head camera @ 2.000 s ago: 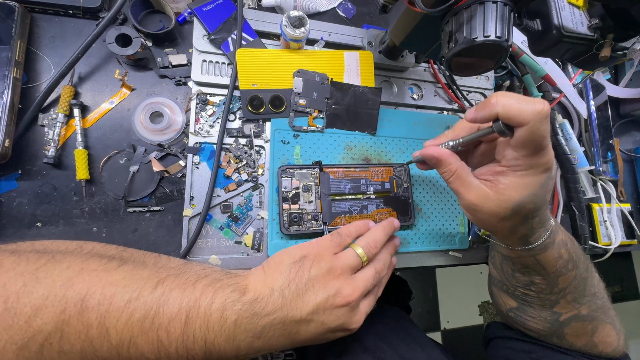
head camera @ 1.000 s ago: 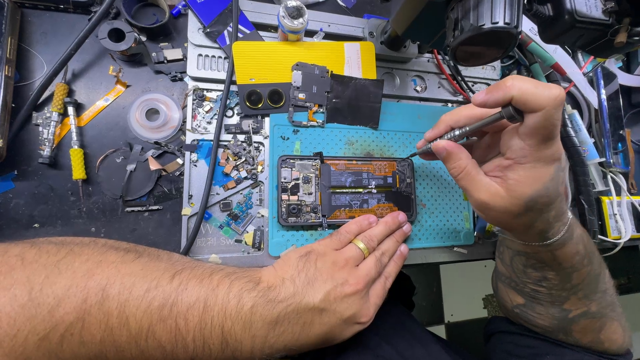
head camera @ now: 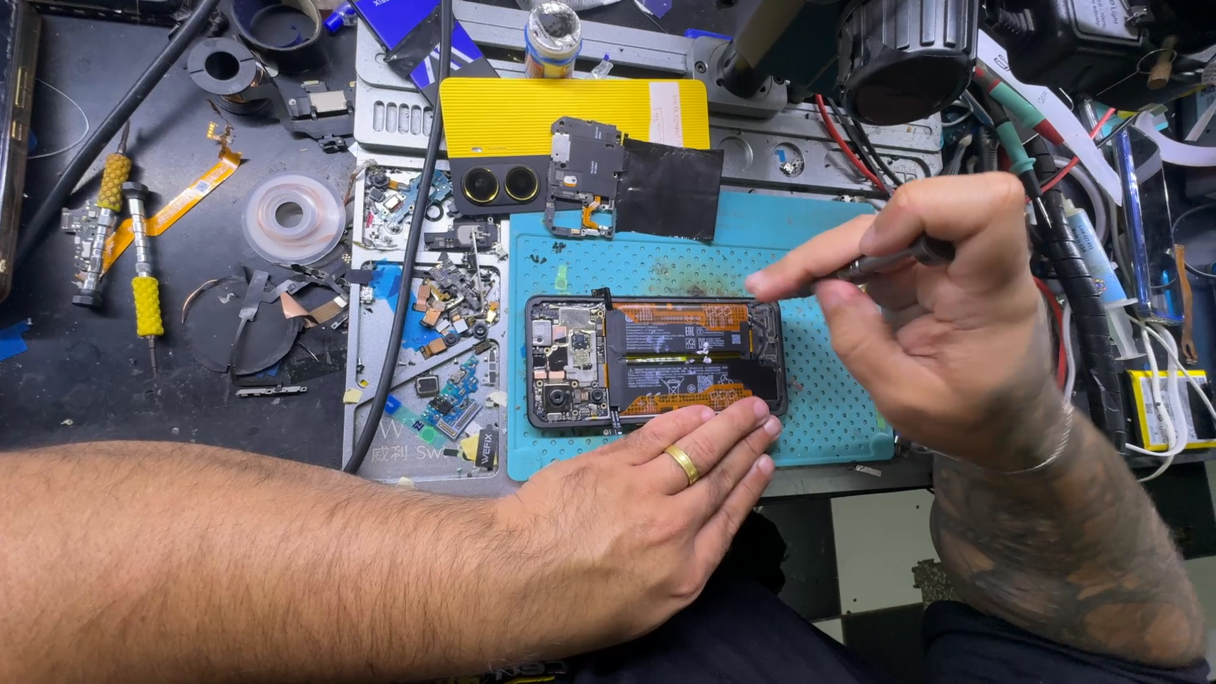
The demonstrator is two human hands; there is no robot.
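Observation:
An opened smartphone [head camera: 570, 356] lies flat on a turquoise silicone mat [head camera: 665, 271], its camera modules, circuit board, black battery [head camera: 679, 378] and orange flex cables exposed. My left hand [head camera: 655, 503], with a gold ring, rests its fingertips on the phone's lower right edge. In my right hand [head camera: 926, 304] is a slim dark screwdriver [head camera: 879, 266], held beyond the phone's upper right corner. My index finger reaches toward that corner, and the screwdriver's tip is hidden. Above the phone lie a black mid-frame cover [head camera: 587, 176] and a yellow back panel [head camera: 570, 109].
Small phone parts [head camera: 446, 309] fill the metal tray on the left. Yellow-handled tools [head camera: 144, 304] and a spool [head camera: 294, 218] lie farther left. A black cable [head camera: 413, 237] crosses the tray. A microscope head [head camera: 907, 57] overhangs the upper right, near bundled wires [head camera: 1069, 228].
The screwdriver's tip pointed at the phone's upper right corner earlier; my right hand has since turned and the tip is out of sight. My left hand stays at the phone's lower edge.

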